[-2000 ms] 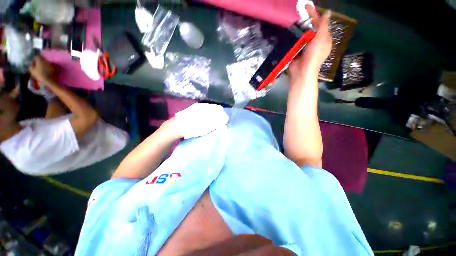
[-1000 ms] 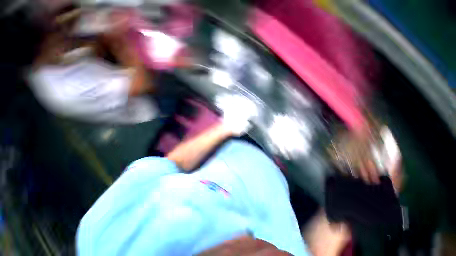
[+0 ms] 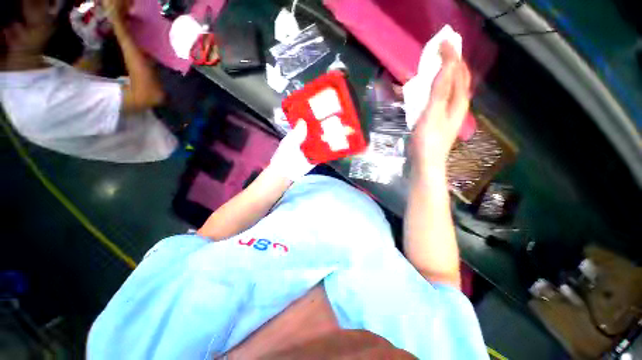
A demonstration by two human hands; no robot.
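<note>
My left hand (image 3: 290, 156), in a white glove, holds a flat red device (image 3: 310, 110) by its lower left edge. The device's red face with white labels is turned up, above the bench's near edge. My right hand (image 3: 443, 98) looks bare and is raised over the bench, right of the device and apart from it. It holds a crumpled white cloth (image 3: 424, 75) at its fingers.
Clear bags (image 3: 381, 156) lie behind the device. A brown box of small shiny pieces (image 3: 478, 160) and a small black dish (image 3: 495, 202) lie right. Pink foam (image 3: 373, 31) runs along the back. A black tote with pink foam (image 3: 229, 156) stands left, near a person in white (image 3: 63, 105).
The device has passed from my right hand to my left hand, red face now up. My right hand now shows the white cloth. The view has turned.
</note>
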